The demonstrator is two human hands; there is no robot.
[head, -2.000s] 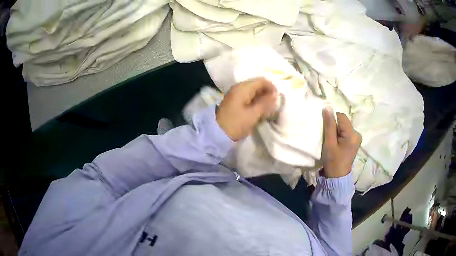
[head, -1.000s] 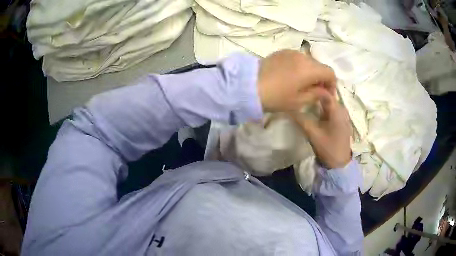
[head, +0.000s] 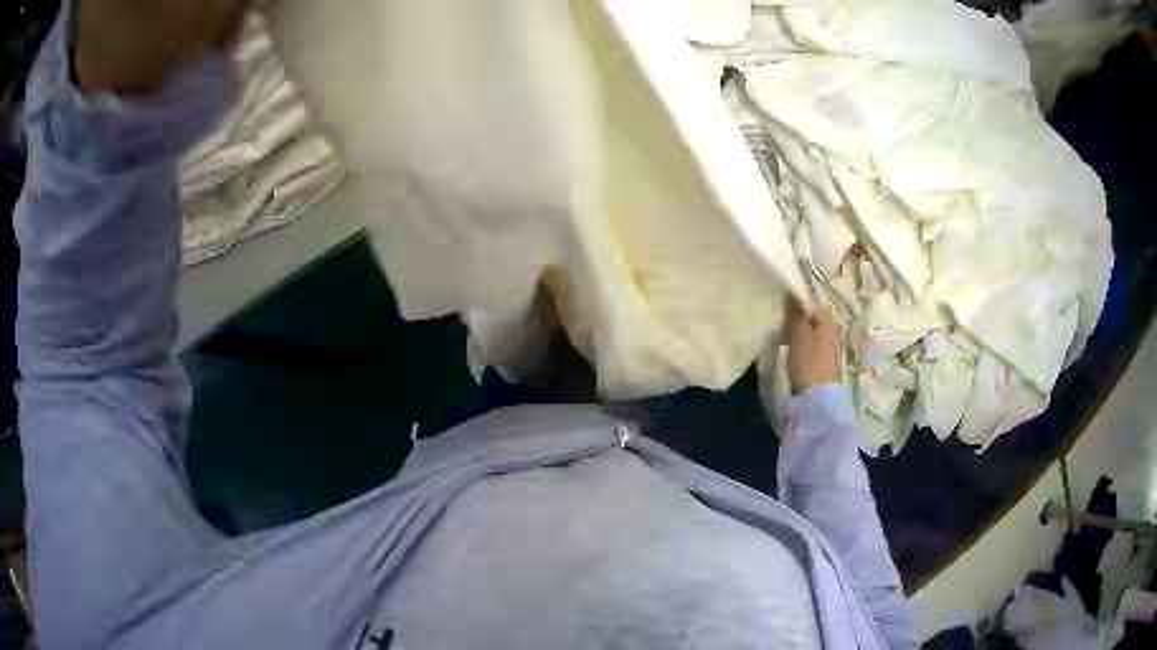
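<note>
A white part-sewn garment [head: 508, 165] is lifted and spread in front of me, blurred, its lower edge hanging loose and uneven. My left hand [head: 159, 38] is raised at the top left, dark and cut off by the picture's edge. The cloth stretches up beside it; its fingertips are not clearly seen. My right hand [head: 812, 345] is shut on the garment's right edge, beside a heap of white pieces, its fingers partly hidden by the cloth.
The unsorted white heap [head: 952, 216] lies at right with ruffled lower edges. A layered cream stack [head: 260, 165] shows at left on the grey tabletop [head: 273, 260], partly covered by my arm and the garment. Dark scraps [head: 1085, 540] lie at the lower right.
The hands were close together over the bunched cloth. My left hand has swung up and left, and the garment is now opened out wide. My right hand stays near the heap.
</note>
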